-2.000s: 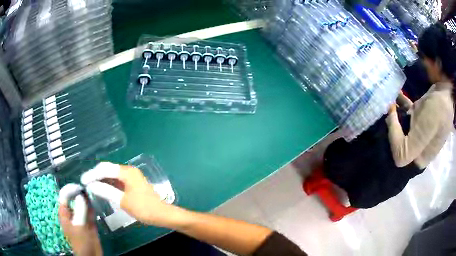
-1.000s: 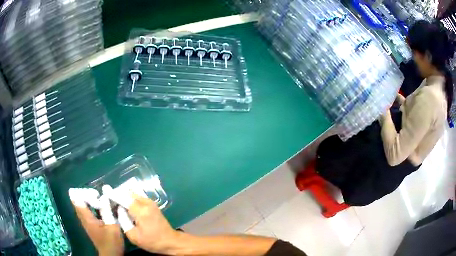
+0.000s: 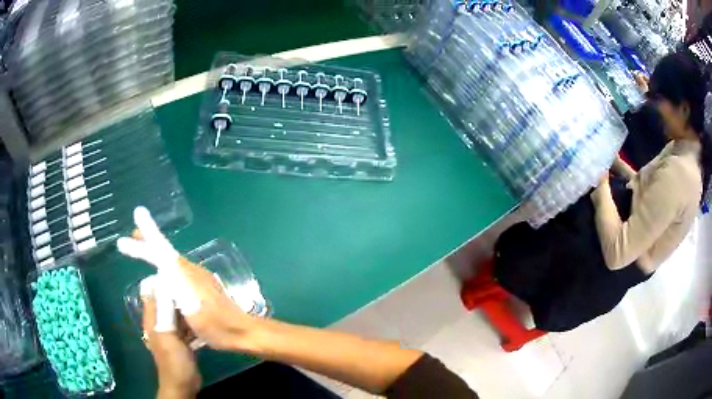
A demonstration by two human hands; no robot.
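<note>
My right hand, with white finger cots, lies over the small clear work tray; its upper fingers are spread and point toward the rod tray. My left hand is just below it, fingers upright and partly overlapped by the right hand. No part can be made out in either hand; the space between them is hidden. The ring tub, full of turquoise rings, stands left of the hands. The rod tray holds two rows of white-headed rods at its left side.
The finished-piece tray lies at the back with a row of dark-collared pieces and one below. Tall stacked clear trays stand at back left and right. A seated person is at right by a red stool.
The hands first moved right over the work tray. Now my right hand has moved up, its upper fingers spread toward the rods. The camera view shifted slightly.
</note>
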